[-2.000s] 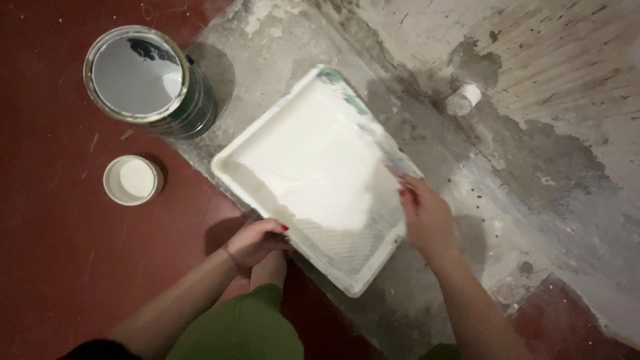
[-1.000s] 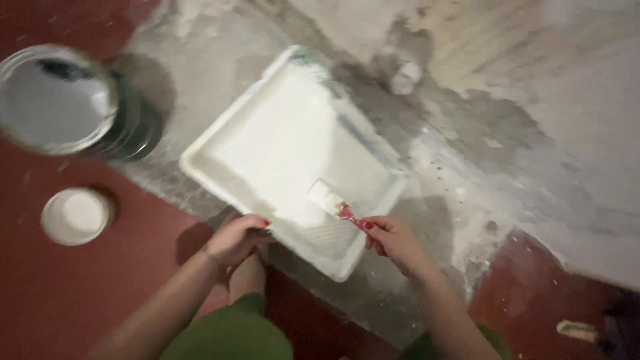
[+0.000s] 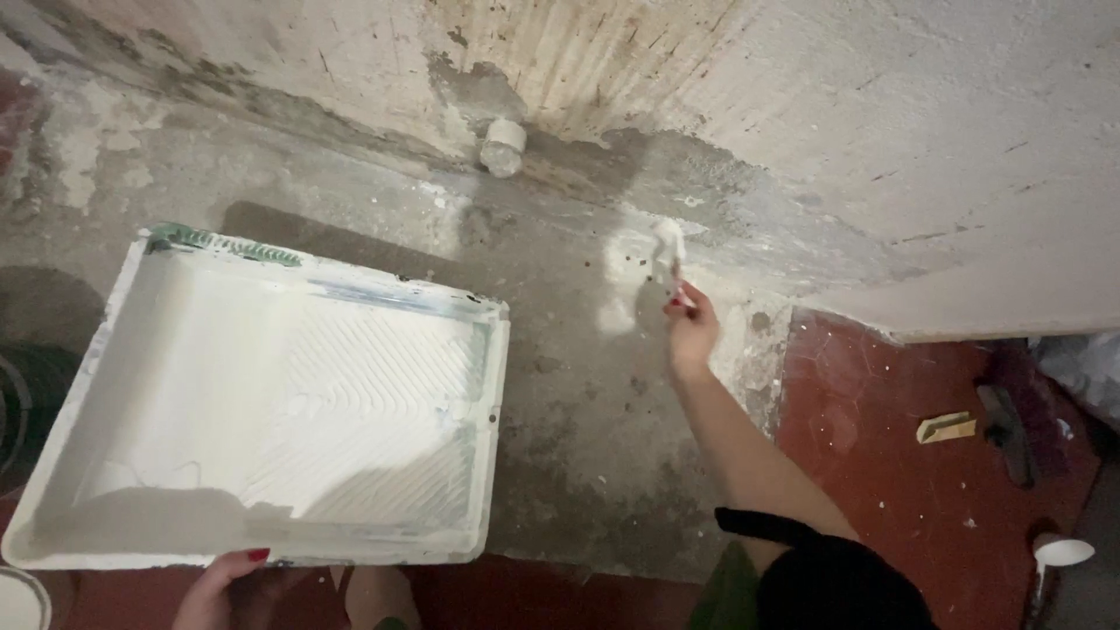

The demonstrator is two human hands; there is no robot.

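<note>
My right hand (image 3: 693, 337) grips a small paintbrush (image 3: 672, 249), its bristles loaded with white paint and resting at the foot of the wall (image 3: 787, 219), where the plaster meets the grey cement floor strip. At the lower left, my left hand (image 3: 223, 586) holds the near rim of a white plastic paint tray (image 3: 494, 420), thumb on top and the other fingers hidden beneath. White paint (image 3: 210, 350) fills the tray's deep side and coats part of its ribbed slope.
A capped pipe stub (image 3: 503, 149) juts out near the wall's base. At the left edge are part of a dark green can (image 3: 35, 402) and a small white tub (image 3: 22, 599). A yellowish object (image 3: 947, 427), a broom head (image 3: 1006, 433) and a white round object (image 3: 1063, 552) are at the right.
My right hand has moved with the paintbrush from over the tray to the foot of the wall. My left hand stays at the tray's rim. The view has swung right.
</note>
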